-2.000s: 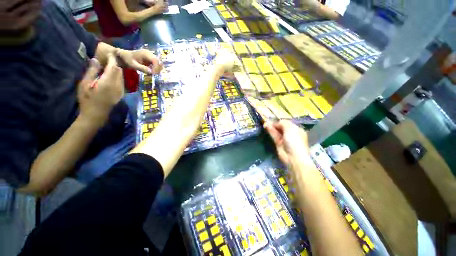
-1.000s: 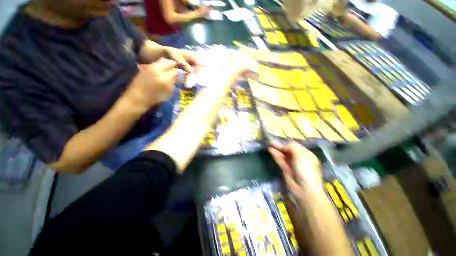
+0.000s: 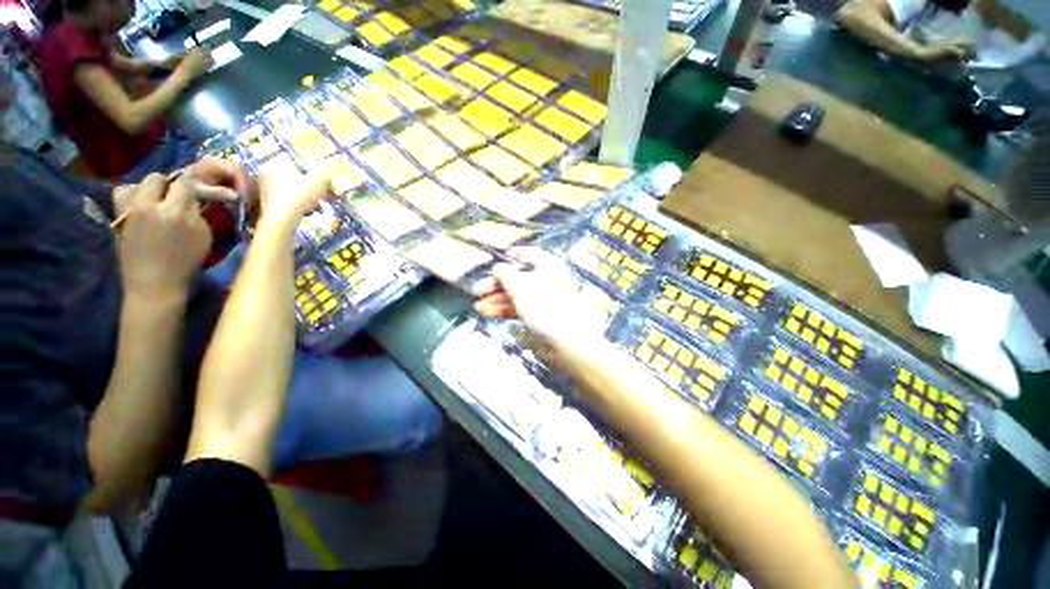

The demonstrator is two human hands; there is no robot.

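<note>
A clear tray of plain yellow panels (image 3: pixel 507 115) lies tilted between my hands and partly covers a tray of patterned panels (image 3: pixel 313 297) at the left. My left hand (image 3: pixel 288 193) is at its left edge; glare hides the fingertips, so its grip cannot be told. My right hand (image 3: pixel 512 288) pinches the near corner of the yellow-panel tray. Another large clear tray of black-and-yellow patterned panels (image 3: pixel 794 380) lies at the right, under my right forearm.
A coworker's hands (image 3: pixel 167 219) are close to my left hand. Another person in red (image 3: pixel 109 92) sits further back. A pale post (image 3: pixel 633 81) stands behind the trays. A brown board (image 3: pixel 748 173) with a black object (image 3: pixel 804 119) and white sheets (image 3: pixel 967 316) are at the right.
The view has swung right, showing more of the near patterned tray. The yellow-panel tray now covers more of the left patterned tray, and both my hands have moved left along with it.
</note>
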